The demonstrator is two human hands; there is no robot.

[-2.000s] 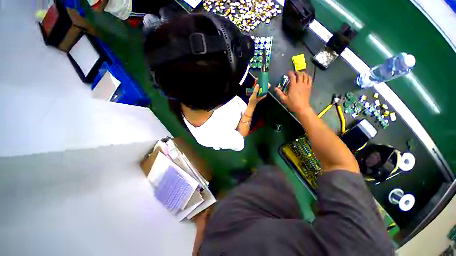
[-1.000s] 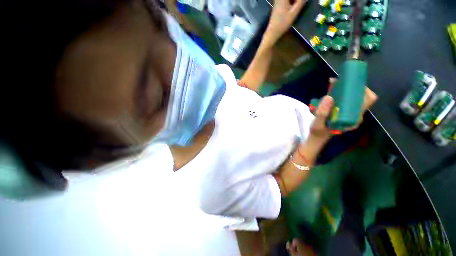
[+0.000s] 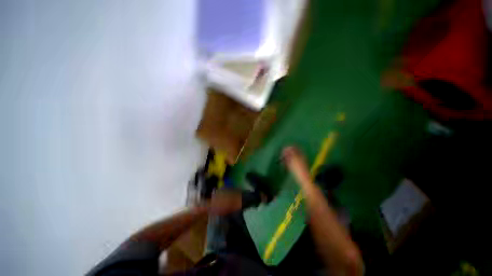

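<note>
The view is strongly blurred. My left hand is at the lower middle, at the end of a forearm with a dark sleeve; a dark shape lies against its fingers, and I cannot tell whether it is held. My right hand is above the green floor, right of the left hand, its arm coming up from the bottom right. Its fingers are smeared, and I cannot tell whether it holds anything. No work piece can be made out.
A brown carton with white trays or papers and a purple sheet stands beside the pale wall. Yellow tape crosses the green floor. A red stool-like object is at the upper right, a pale-topped box at the lower right.
The view has swung from the seated coworker and bench down to the floor and carton. Both my arms now show; neither was clearly visible one second ago.
</note>
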